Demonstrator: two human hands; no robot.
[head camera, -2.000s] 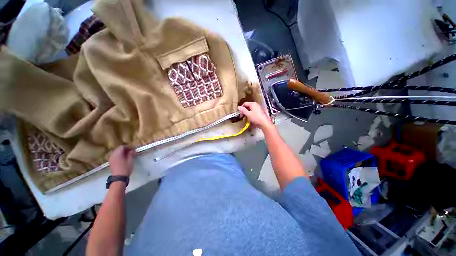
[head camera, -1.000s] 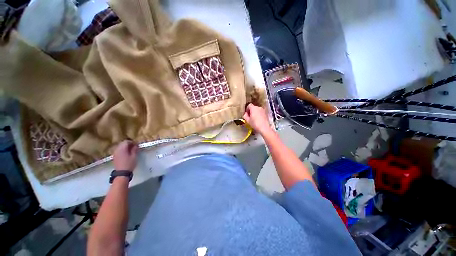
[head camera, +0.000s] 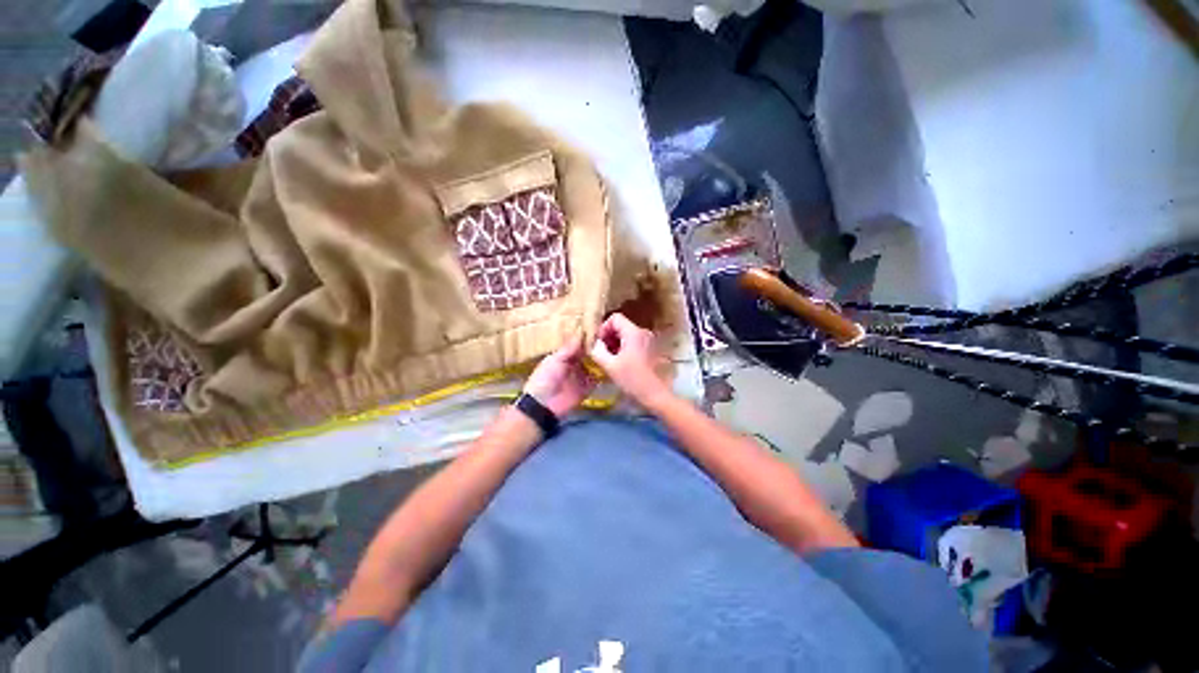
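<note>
The tan jacket (head camera: 316, 224) lies on the white pressing table (head camera: 316, 489), its gathered hem band (head camera: 395, 371) towards me. A maroon lattice patch pocket (head camera: 513, 250) faces up on its right part. The tape measure (head camera: 303, 427), yellow side up, lies along the hem's lower edge. My left hand (head camera: 562, 379) and my right hand (head camera: 627, 355) are close together at the hem's right corner. Fingers of both are closed around the tape and hem edge there; which of the two each hand pinches is partly hidden.
A steam iron (head camera: 776, 316) with a wooden handle sits on its metal rest right of the table, with speckled cords running right. A blue crate (head camera: 920, 506) and a red crate (head camera: 1085, 513) stand on the floor. Another white table (head camera: 1052, 145) is at upper right.
My left hand has moved right along the hem to beside my right hand. My right hand has shifted slightly left. The tape along the hem now shows yellow instead of white.
</note>
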